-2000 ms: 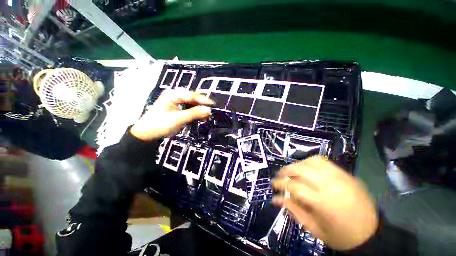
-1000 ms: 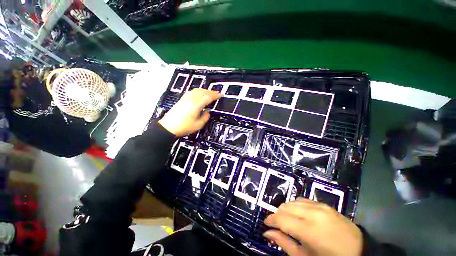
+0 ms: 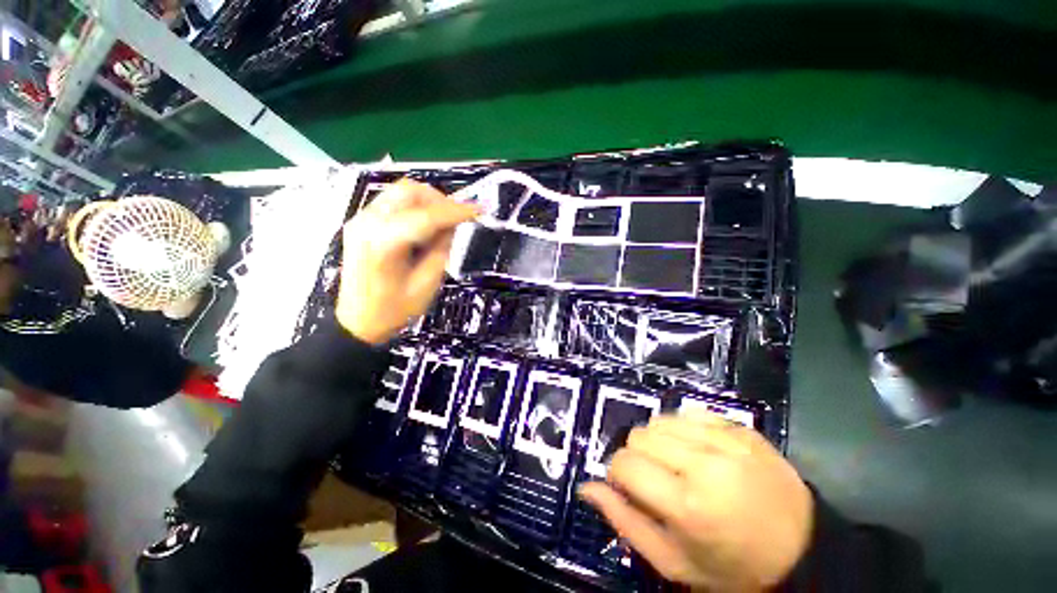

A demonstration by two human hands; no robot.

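The die-cut label sheet (image 3: 591, 264) lies across the upper part of the black parts tray (image 3: 753, 400). Its upper-row cells towards the left look like open windows; the others hold dark rectangles. My left hand (image 3: 400, 257) pinches the sheet's left end between thumb and fingers, and that end is lifted and curled. My right hand (image 3: 701, 498) is over the tray's lower right, blurred, fingers bent; whether it holds anything is hidden. A row of housings with white rectangular frames (image 3: 545, 415) fills the tray's lower pockets.
An untidy pile of white used sheet skeletons (image 3: 278, 266) lies left of the tray. A cream fan (image 3: 148, 255) stands beyond it. Crumpled black film pieces (image 3: 927, 313) lie to the right. A green belt (image 3: 649, 104) with pale edging runs behind the tray.
My left hand has gone from resting at the sheet's left end to pulling that end up. A white frame seen loose near my right hand earlier now lies in the lower row.
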